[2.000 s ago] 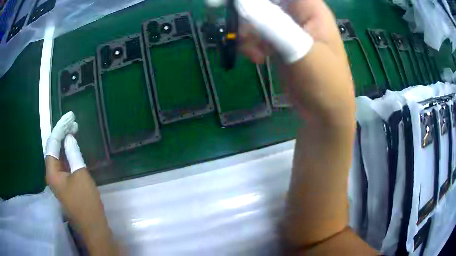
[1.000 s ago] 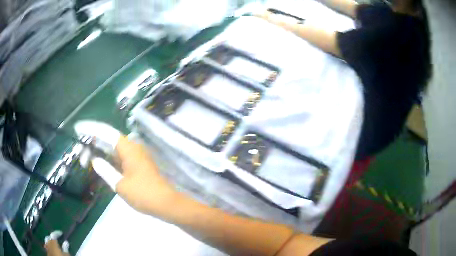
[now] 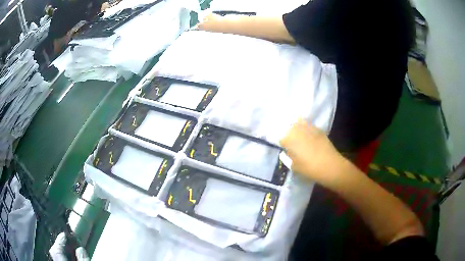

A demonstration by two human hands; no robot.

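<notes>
Five black phone middle frames with yellow marks lie on a white tissue-lined tray (image 3: 255, 66): three in the left column, two in the right. My right hand (image 3: 311, 155), with a white finger cot, is at the right end of the upper right-column phone middle frame (image 3: 204, 152) and pinches its edge. Its fingertips are partly hidden. The lower right-column frame (image 3: 186, 196) lies just nearer to me. My left hand (image 3: 69, 250), in white finger cots, is small and cut off at the bottom left edge. Whether it holds anything is unclear.
A person in a dark shirt (image 3: 352, 66) stands at the right, one arm (image 3: 244, 24) reaching across the tray's far end. Crumpled white liners (image 3: 92, 58) and a stack of sheets (image 3: 20, 102) lie beyond the green mat (image 3: 86, 112) at left.
The view has swung towards the tray. My right hand has moved from over the mat to the tray's right side, and a second frame now lies in the right column.
</notes>
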